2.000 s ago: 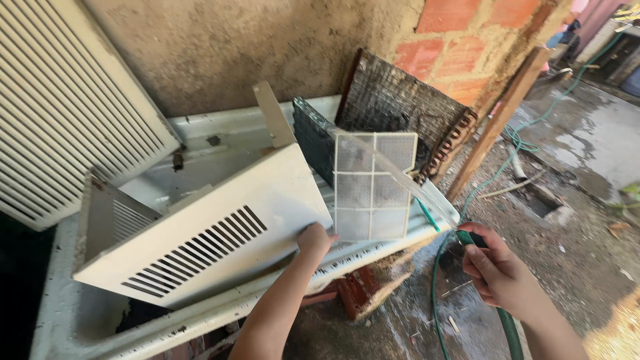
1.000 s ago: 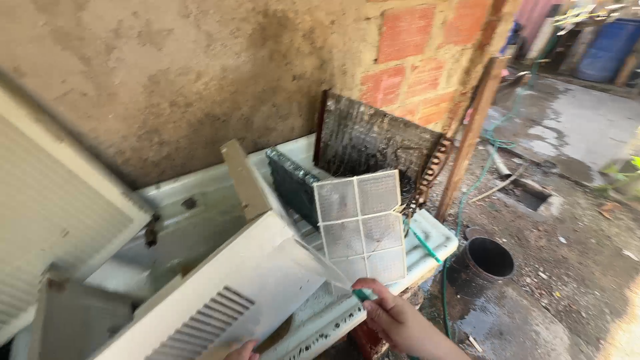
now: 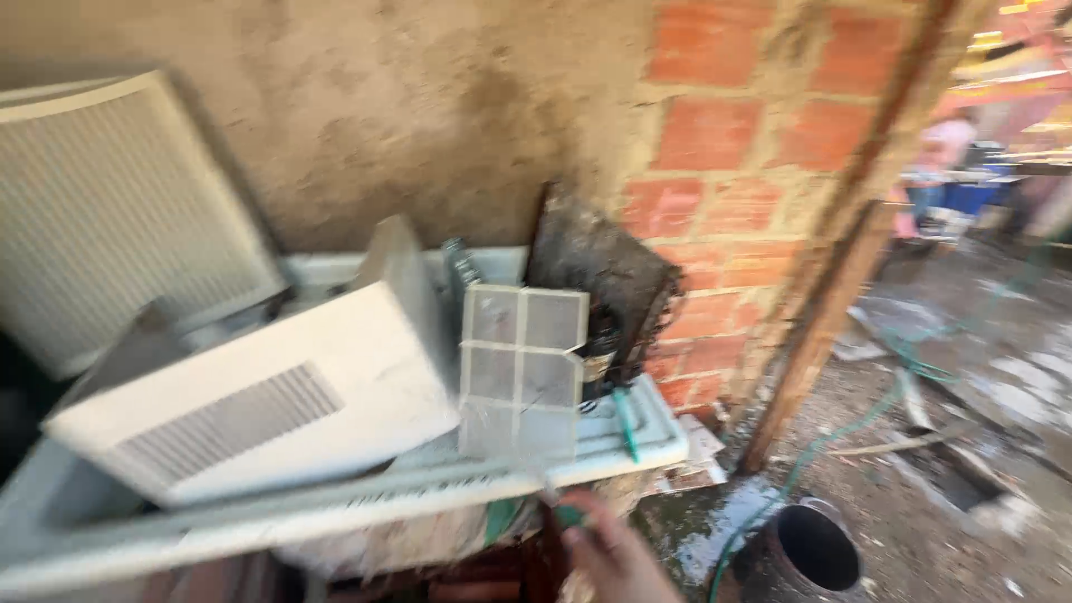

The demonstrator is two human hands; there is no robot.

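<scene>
My right hand (image 3: pixel 607 544), blurred, is closed around the end of a green garden hose (image 3: pixel 574 507) at the front edge of a worn white sink (image 3: pixel 335 519); water seems to spray from it toward the mesh filter. My left hand is out of view. A white vented metal casing (image 3: pixel 352 377) lies tilted across the basin. A framed mesh filter (image 3: pixel 521 368) stands upright to its right. Behind the filter are a dark finned coil (image 3: pixel 586 260), a dark bottle (image 3: pixel 599 356) and a green-handled tool (image 3: pixel 626 427). A slatted grille panel (image 3: pixel 126 201) leans at the left.
A plaster and brick wall (image 3: pixel 712 142) rises behind the sink. A wooden post (image 3: pixel 821 343) stands at its right. On the wet ground are a dark bucket (image 3: pixel 816 548) and a green hose (image 3: pixel 796 477). A blurred person (image 3: pixel 942 167) is far off at the right.
My left hand, on the casing's front edge two seconds ago, has left the view. My right hand still holds the hose. The view has shifted.
</scene>
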